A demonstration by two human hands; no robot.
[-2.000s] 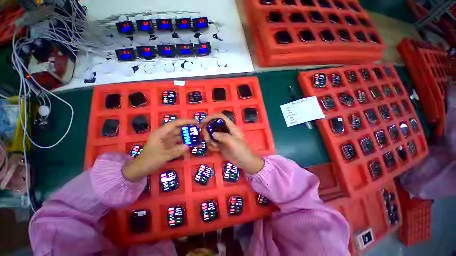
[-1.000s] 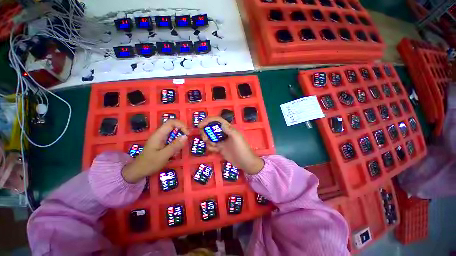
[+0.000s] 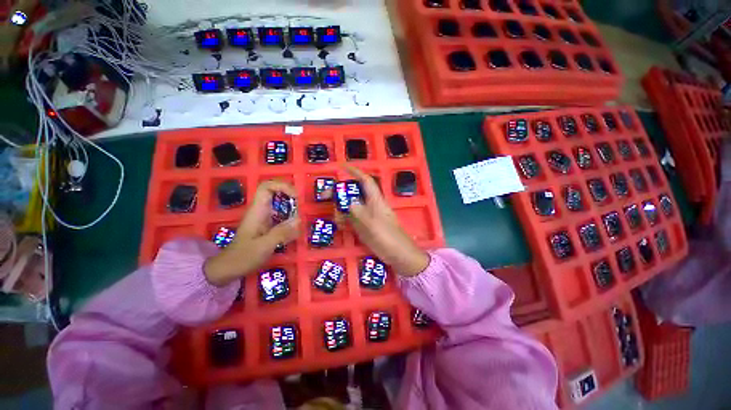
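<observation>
The red-orange working tray (image 3: 292, 375) lies before me, its square pockets holding strapless watch bodies, some dark and some lit. My left hand (image 3: 255, 232) holds a watch body (image 3: 282, 207) with a lit screen between thumb and fingers, above the tray's middle. My right hand (image 3: 370, 218) holds another watch body (image 3: 348, 194) in its fingertips, its screen lit with white and coloured digits. The two hands are a little apart. A lit watch (image 3: 322, 232) sits in a pocket between them. My hands hide parts of the pockets below.
A filled side tray (image 3: 553, 295) is at the right, with a paper slip (image 3: 487, 178) beside it. Stacked trays (image 3: 513, 90) stand at the far side. Charging watches (image 3: 274, 78) glow on a white sheet (image 3: 377, 88). Tangled cables (image 3: 120, 172) lie at left. Another person's sleeve (image 3: 693, 268) shows at far right.
The right-hand watch changed from dark to blue-white and now shows digits; it has moved slightly up. The left-hand watch, blue-white at first, is now turned more edge-on, and that hand moved left.
</observation>
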